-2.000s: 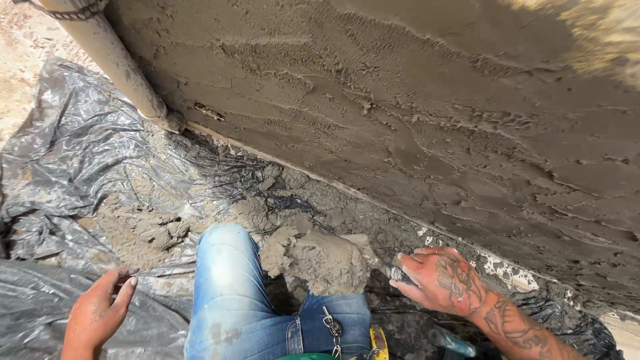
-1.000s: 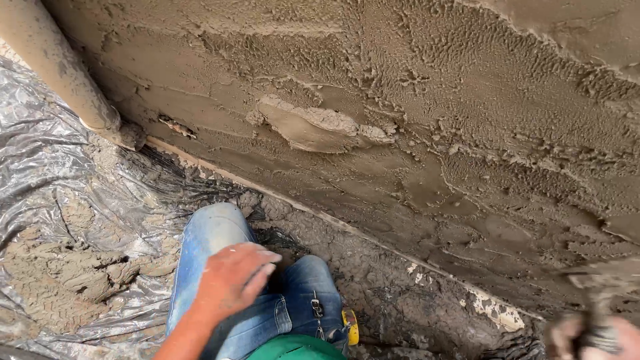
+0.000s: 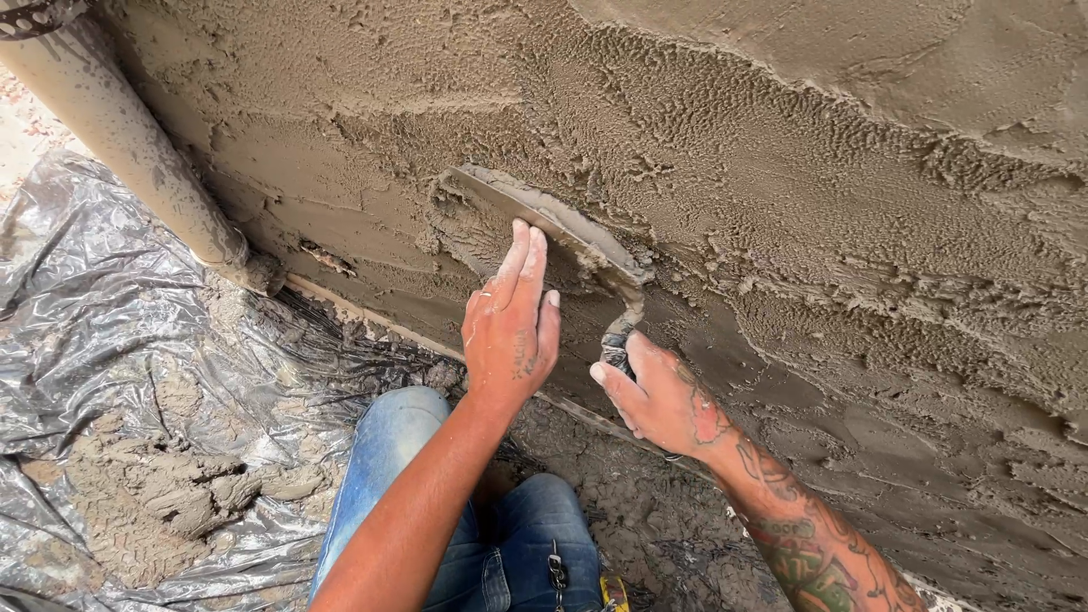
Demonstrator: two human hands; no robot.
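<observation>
My right hand (image 3: 659,395) grips the wrapped handle of a trowel (image 3: 544,219), whose blade lies tilted against the wall coated in wet mortar (image 3: 765,195). Fresh mortar shows along the blade's upper edge. With two extended fingertips, my left hand (image 3: 512,327) touches the lower side of the blade; it grasps nothing, and its thumb stands a little apart. The right palm and part of the handle are hidden from view.
A mortar-spattered pipe (image 3: 144,144) runs down the wall at upper left. Black plastic sheeting (image 3: 102,314) covers the ground at left, with a heap of mortar (image 3: 161,493) on it. My jeans-clad knees (image 3: 399,425) are close to the wall's base. A pale strip (image 3: 374,319) edges the wall's foot.
My left hand has moved from above my knees up to the trowel blade. The right hand has come from the far right to the wall's middle, where the trowel now rests.
</observation>
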